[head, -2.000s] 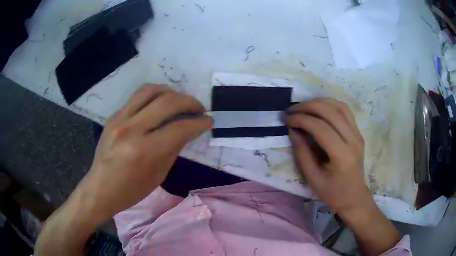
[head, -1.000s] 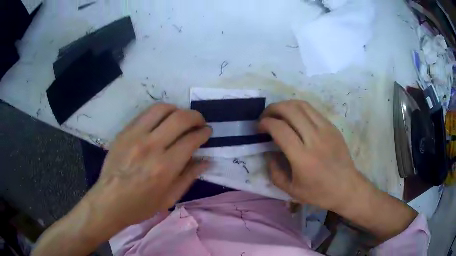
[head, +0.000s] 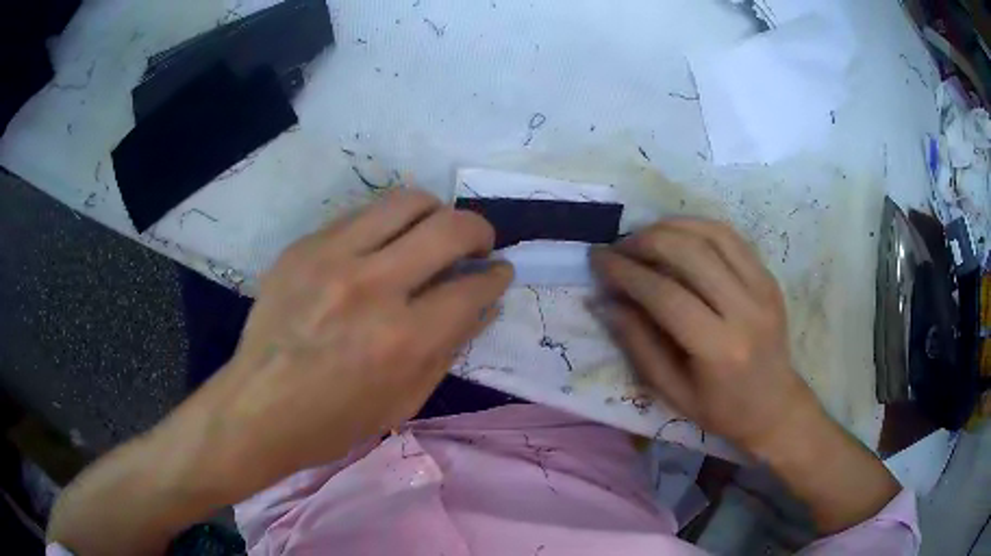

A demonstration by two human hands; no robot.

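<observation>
A dark fabric piece (head: 560,220) lies on a white backing piece (head: 532,187) in front of me on the table. Along its near side runs a pale strip (head: 552,263); I cannot tell if it is the template or folded backing over it. My left hand (head: 375,293) pinches the left end of the strip, its fingers also over the fabric's left end. My right hand (head: 701,326) pinches the right end; its fingers are slightly blurred. Both strip ends are hidden by fingers.
A fanned stack of dark pieces (head: 201,136) lies at the upper left. White sheets (head: 774,92) lie at the upper right. The iron (head: 926,315) rests at the right edge. Thread ends are scattered on the white cover (head: 435,103). A pink shirt is at the table's near edge.
The near dark band and the white margin below it no longer show; the near edge is now folded up to the strip. My left hand has moved inward over the piece.
</observation>
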